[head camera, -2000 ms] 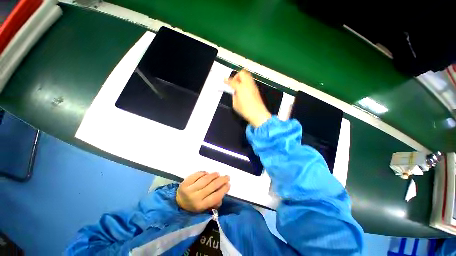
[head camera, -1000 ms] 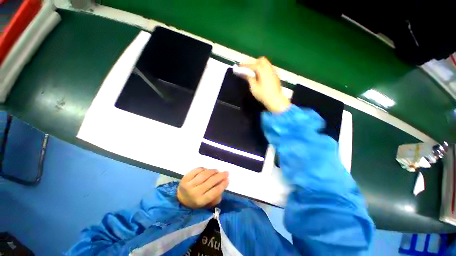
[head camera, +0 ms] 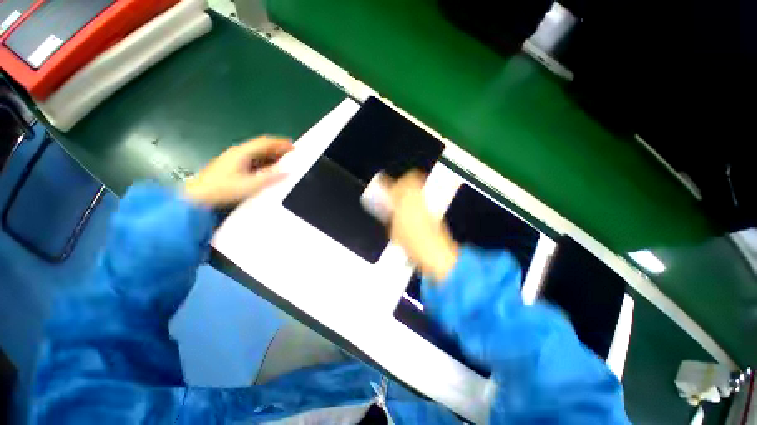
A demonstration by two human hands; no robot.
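Note:
A white foam tray (head camera: 307, 282) lies on the dark green bench with three flat black panels in it: a left panel (head camera: 386, 137), a middle panel (head camera: 490, 220) and a right panel (head camera: 585, 290). My right hand (head camera: 415, 224), blurred, holds a small white wipe (head camera: 377, 197) at the right part of the left panel. Whether the wipe touches the glass is unclear. My left hand (head camera: 241, 173) is at the tray's left edge, fingers bent and apart, holding nothing visible. My right sleeve hides part of the middle panel.
A red foam tray (head camera: 50, 70) sits on a white one (head camera: 124, 79) at the upper left. A pale rail (head camera: 498, 191) separates the bench from the green belt (head camera: 365, 41). A large black mass covers the upper right. A whitish container (head camera: 701, 380) stands at the lower right.
My right hand has moved with the wipe from the middle panel to the left panel. My left hand has gone from near my body to the tray's left edge. The view has turned leftward.

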